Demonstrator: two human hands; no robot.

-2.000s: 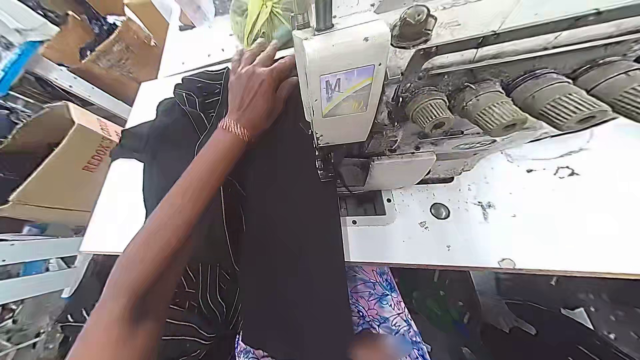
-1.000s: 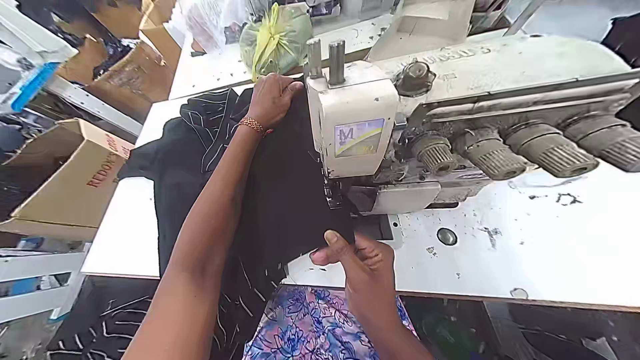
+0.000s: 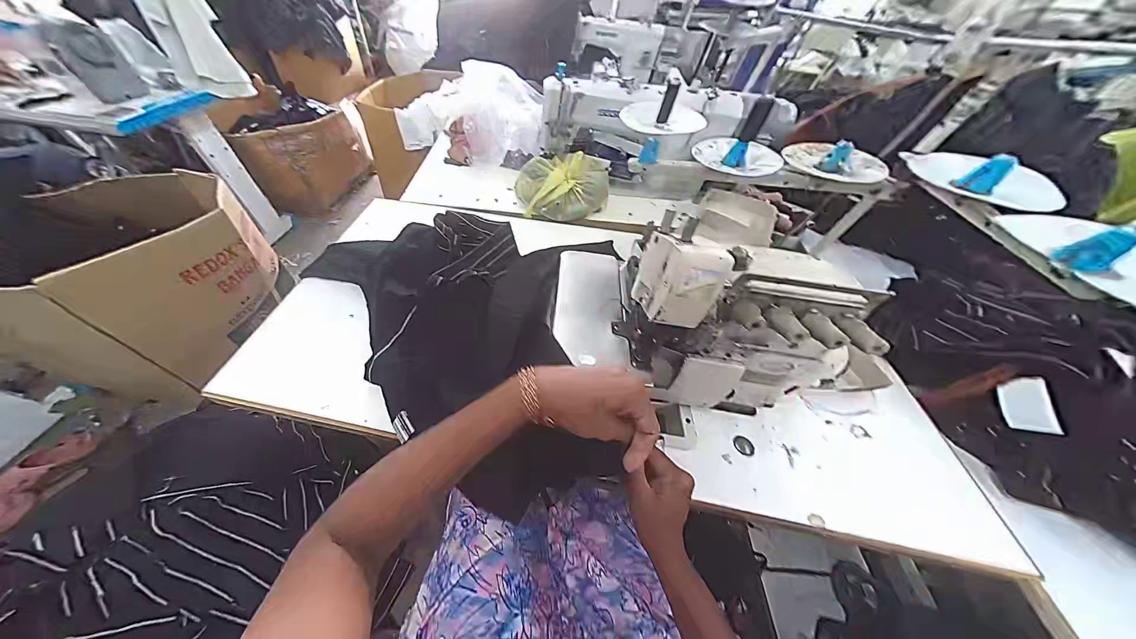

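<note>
Black cloth (image 3: 453,328) lies over the white sewing table and hangs down at its front edge. My left hand (image 3: 599,406), with a bracelet at the wrist, meets my right hand (image 3: 658,488) in front of an overlock sewing machine (image 3: 737,311). Fingertips of both hands pinch the edge of the black cloth, close together; the pinched part is mostly hidden. The machine's needle area is just beyond the hands, partly covered by my left hand.
A cardboard box (image 3: 151,284) stands left of the table. Black fabric with white threads (image 3: 160,550) lies at lower left. Behind are a tied plastic bag (image 3: 563,186), another sewing machine (image 3: 639,115) and thread cone plates (image 3: 738,157). At right, a person's hand (image 3: 972,387) rests on dark fabric.
My left hand has come from the cloth's far part back toward me, beside my right hand. The cloth edge has moved away from the needle area. The view has widened and lifted.
</note>
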